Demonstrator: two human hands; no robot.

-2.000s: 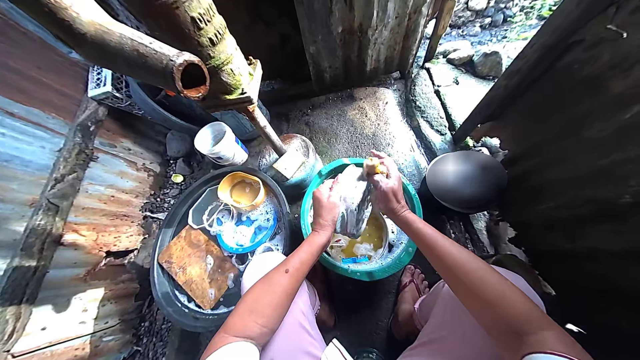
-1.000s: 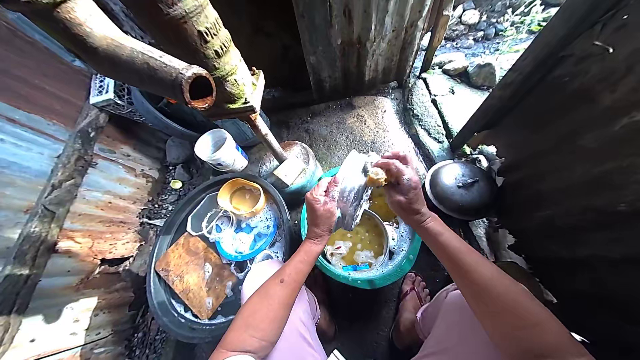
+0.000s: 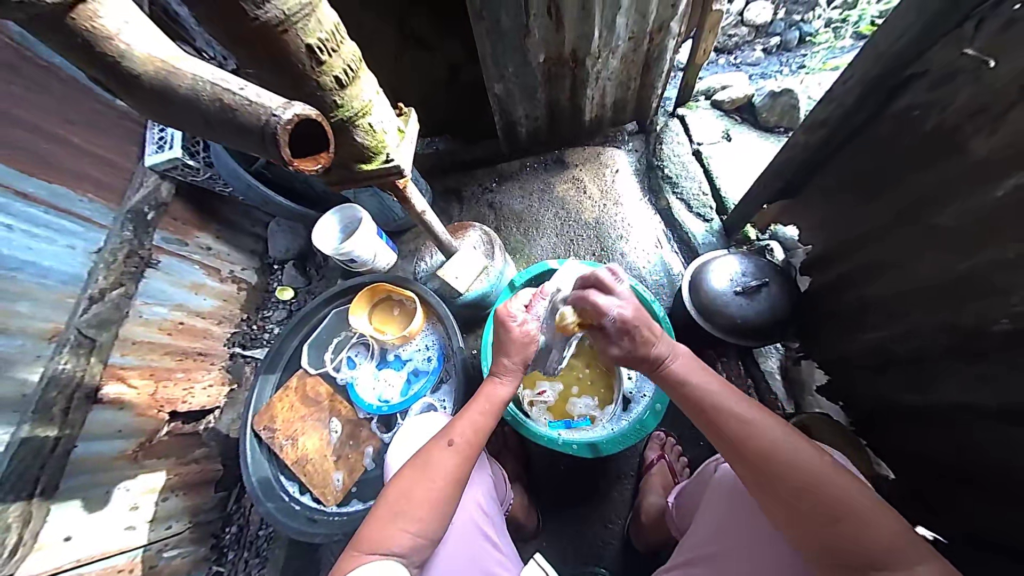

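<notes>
My left hand [image 3: 518,330] grips a clear, thin-walled plastic item [image 3: 552,346], perhaps a bag or container, above a green plastic basin [image 3: 658,408]. Against that item my right hand [image 3: 618,316] presses a yellowish sponge [image 3: 567,321]. Inside the basin, a metal bowl [image 3: 620,394] holds murky yellow water with suds and a small blue packet [image 3: 570,423]. Left of it stands a black tub [image 3: 268,500] with a wooden board [image 3: 318,438], a sudsy blue plate [image 3: 398,380], a yellow plastic container [image 3: 387,314] and white string-like loops [image 3: 352,358].
A lidded dark pot [image 3: 742,298] sits right of the basin. Beyond the tub are a white bucket [image 3: 354,238] and a post base [image 3: 466,268]. A bamboo pipe [image 3: 208,96] juts in from the upper left. Corrugated metal sheets [image 3: 176,352] flank the left side.
Both hands stay over the green basin while the clear item shifts and tilts between them. The right hand and sponge have moved lower across it.
</notes>
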